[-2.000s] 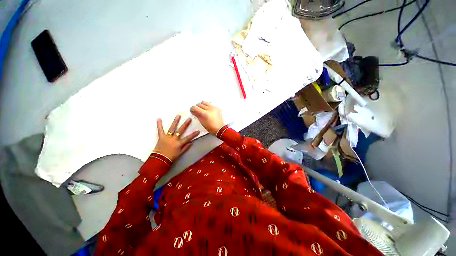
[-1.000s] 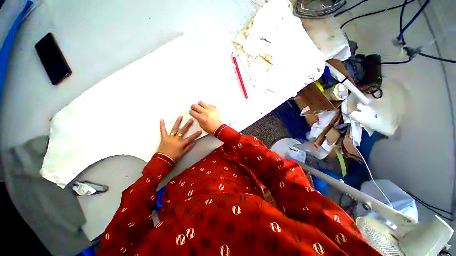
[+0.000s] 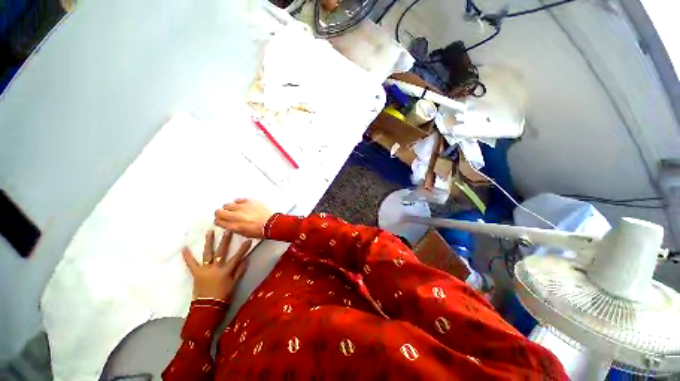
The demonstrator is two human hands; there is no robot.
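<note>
A long white panel with a curved cut-out lies flat on the table. My left hand rests flat on its near edge with the fingers spread, holding nothing. My right hand lies just beyond it on the panel, fingers curled down; whether it pinches something is hidden. A red pen lies on the white surface beyond my right hand. Part of a small tool shows at the bottom edge inside the cut-out.
A black phone lies at the left edge. Cream scraps lie on white cloth beyond the pen. Cartons and paper waste stand right of the table. A white fan is at lower right. Grey cloth is at lower left.
The view has turned to the right, so the table things sit further left and the fan shows more fully. Both hands keep about the same place on the panel.
</note>
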